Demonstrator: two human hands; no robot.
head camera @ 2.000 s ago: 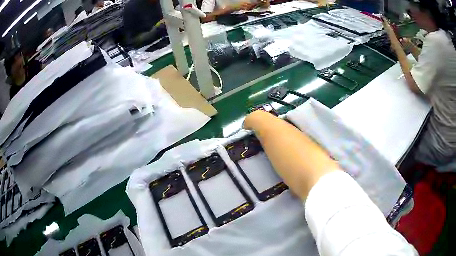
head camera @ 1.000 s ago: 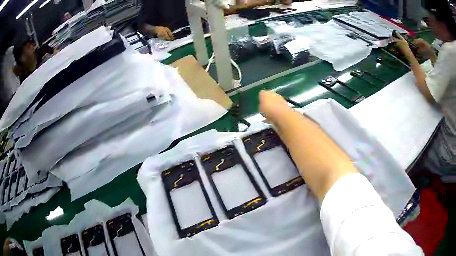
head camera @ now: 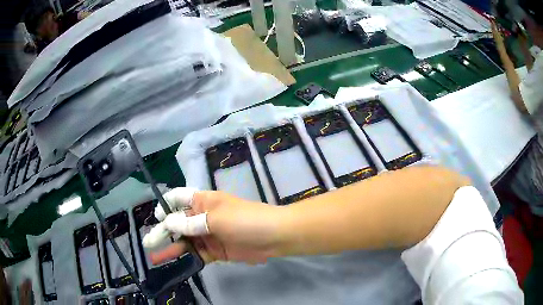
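My right hand (head camera: 202, 229), with white finger cots, reaches across from the right and grips a black phone middle frame (head camera: 110, 164) by its long side. The frame is tilted in the air at the left, its camera end with round holes up. Several frames with gold-yellow marks, such as the rightmost (head camera: 372, 113), lie in a row on the white liner cloth (head camera: 286, 262). My forearm covers the lower part of the cloth's row at the left. My left hand is not clearly seen.
More frames lie on a second cloth (head camera: 62, 229) at lower left, partly behind the held frame. A stack of white sheets (head camera: 137, 89) stands behind. Loose frames (head camera: 387, 74) lie on the green belt (head camera: 351, 68). A cardboard sheet (head camera: 256, 53) is near the post (head camera: 286, 36). A person's arm (head camera: 506, 62) is at right.
My right hand has moved from the belt side to the left and now visibly holds a frame. The row's rightmost frame shows where my arm was. The view has shifted.
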